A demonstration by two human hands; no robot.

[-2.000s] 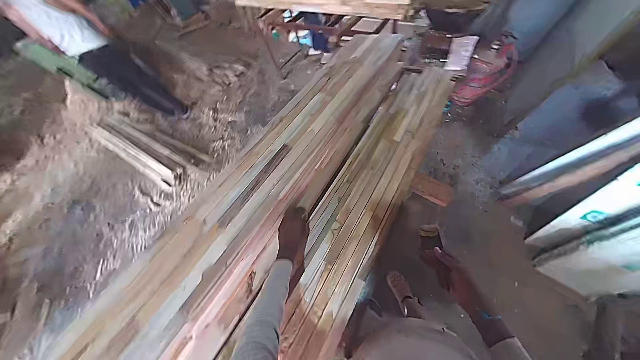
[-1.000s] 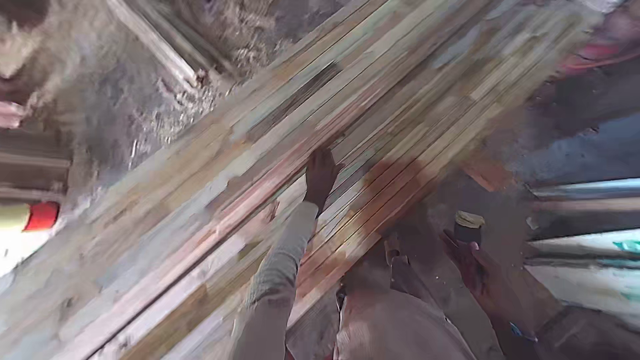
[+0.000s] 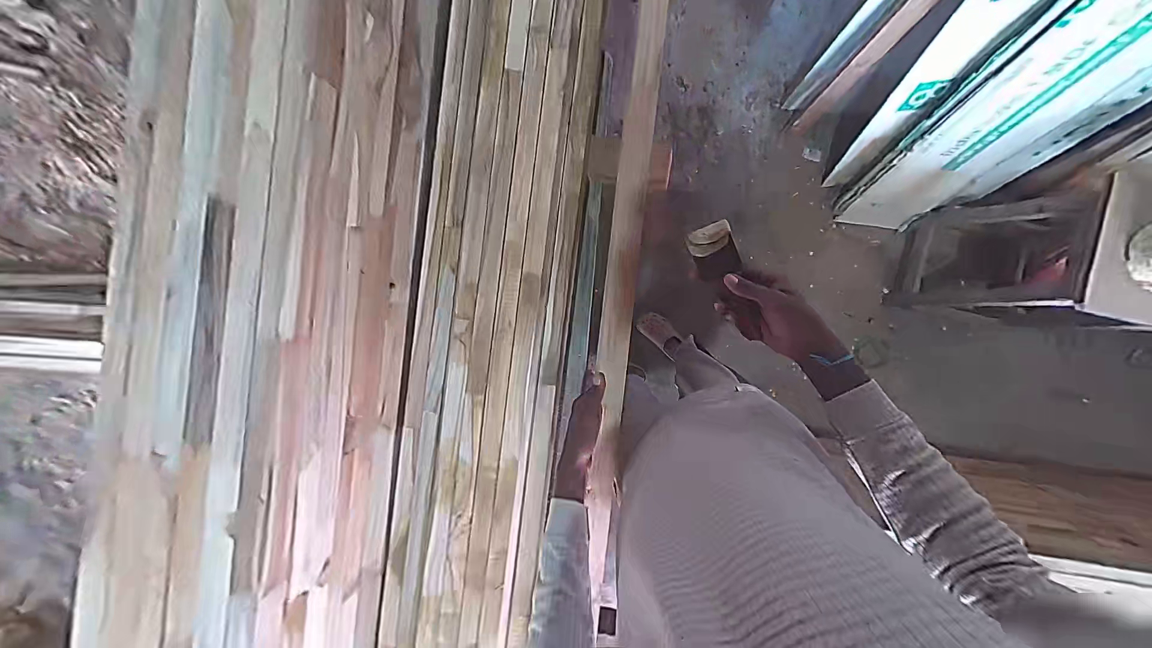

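Long narrow wooden strips [image 3: 486,297] lie side by side, with a dark gap between them and a wider panel of joined strips [image 3: 279,360]. Along their right edge runs a separate long wooden strip [image 3: 630,216], and my left hand [image 3: 583,432] grips it near my body. My right hand [image 3: 765,315], a blue band at its wrist, holds a small dark container with a pale yellowish top [image 3: 711,238], out over the floor to the right of the strip. What is inside the container cannot be seen.
White boards with green print [image 3: 990,117] lean at the upper right. Below them stands a dark open frame [image 3: 999,256]. A wood board [image 3: 1062,513] lies at the lower right. Pale lengths of timber [image 3: 49,351] lie at the left edge, beside shavings on the ground [image 3: 54,162].
My left hand has moved from the top of the wooden strips to the right edge, where it now holds a separate strip. My right hand still holds the container. The view has turned strongly.
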